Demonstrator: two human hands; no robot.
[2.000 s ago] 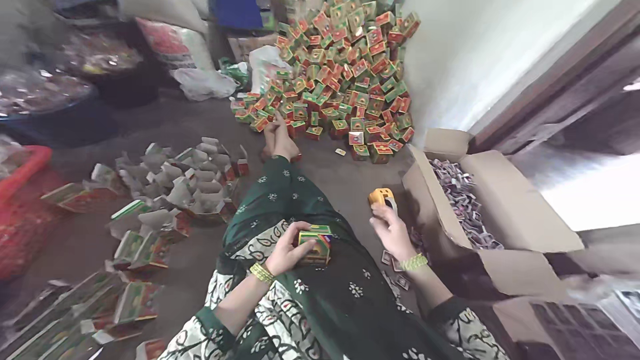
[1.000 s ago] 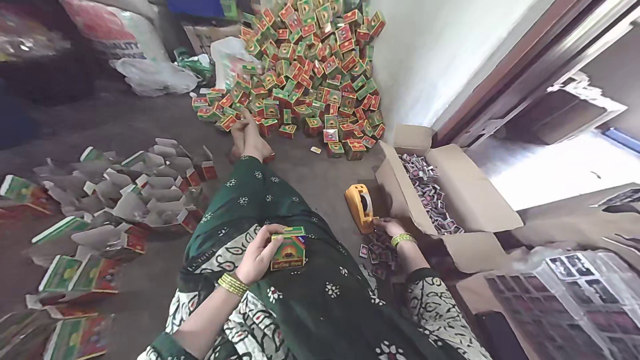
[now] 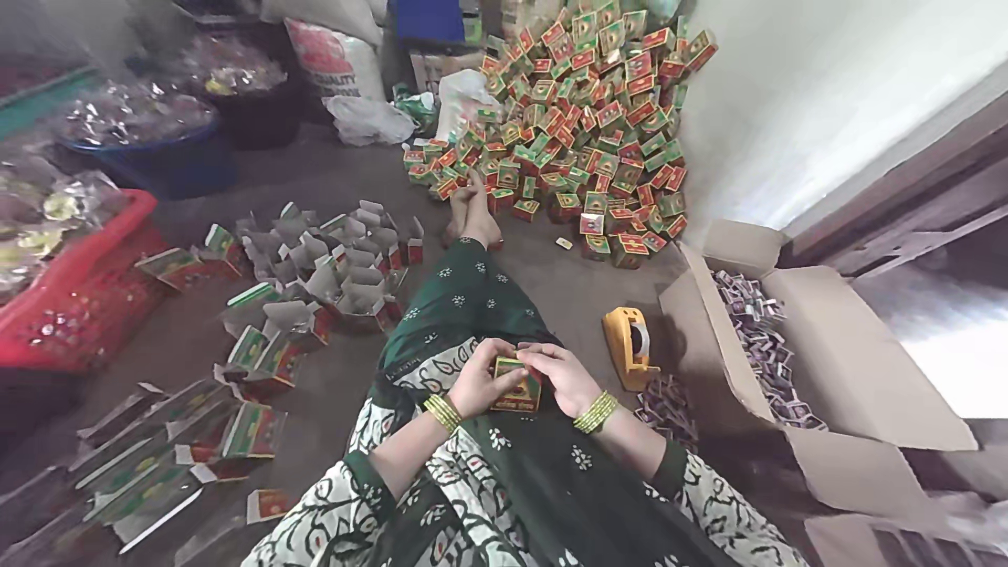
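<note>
A small red, green and yellow printed carton [image 3: 517, 395] rests on my lap, upright between both hands. My left hand [image 3: 484, 379] grips its left side, with the thumb across its front. The fingers of my right hand [image 3: 561, 376] are on its top edge and meet the left fingertips there; whether they hold anything small is hidden. A yellow tape dispenser [image 3: 622, 346] stands on the floor to the right of my knees. Beside it lies a small heap of little dark packets [image 3: 667, 411], partly behind my right forearm.
A big pile of closed cartons [image 3: 583, 118] lies beyond my feet. Open empty cartons [image 3: 339, 260] and flattened ones [image 3: 150, 465] cover the floor at left. An open cardboard box [image 3: 717, 346] of small packets stands at right. A red basket [image 3: 87, 291] and blue tub [image 3: 157, 150] are far left.
My right hand has moved from beside the tape dispenser to the carton on my lap. My left hand has stayed on the carton. The view has shifted.
</note>
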